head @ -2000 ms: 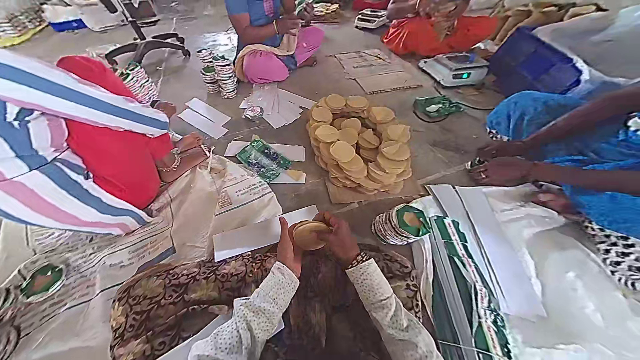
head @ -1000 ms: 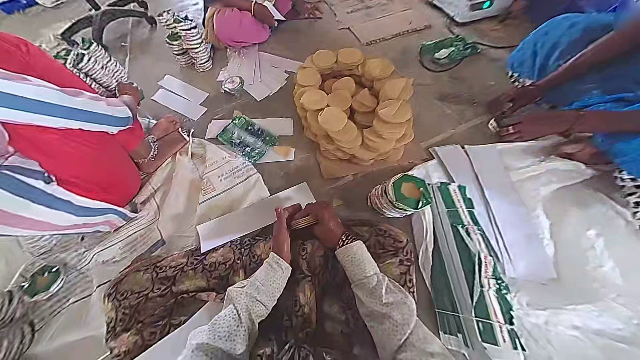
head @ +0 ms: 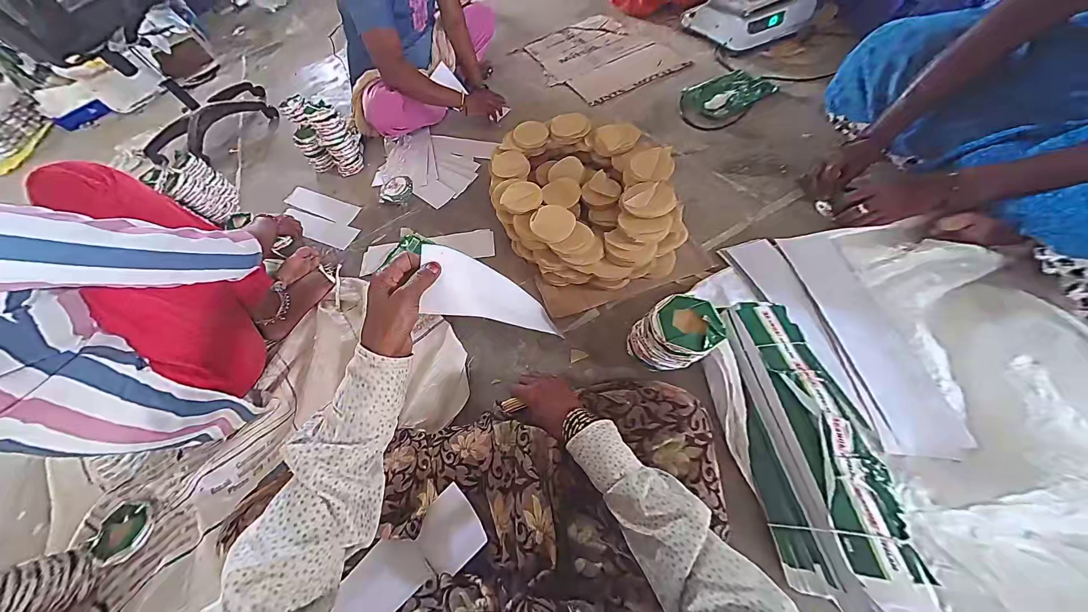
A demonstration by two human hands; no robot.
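My left hand (head: 398, 299) is raised and grips the end of a white paper strip (head: 480, 289), with a piece of green printed wrapper (head: 408, 248) at its fingertips. Near my lap my right hand (head: 544, 401) is closed around a small stack of thin round discs (head: 512, 405), whose edges show at the fingers. Beyond both hands a ring-shaped heap of round tan discs (head: 586, 204) lies on cardboard (head: 571, 297). More white paper (head: 425, 552) rests on my patterned cloth.
A wrapped stack with a green top (head: 680, 331) stands right of my right hand, beside bundled green printed wrappers (head: 807, 425) and white strips (head: 875, 357) on plastic sheeting. Co-workers sit left, right and ahead. A digital scale (head: 752, 21) and an office-chair base (head: 208, 119) are farther back.
My hands were together on the discs; now they are apart. The left has moved forward and lifted the white strip, which lay flat before. The discs stay in my right hand.
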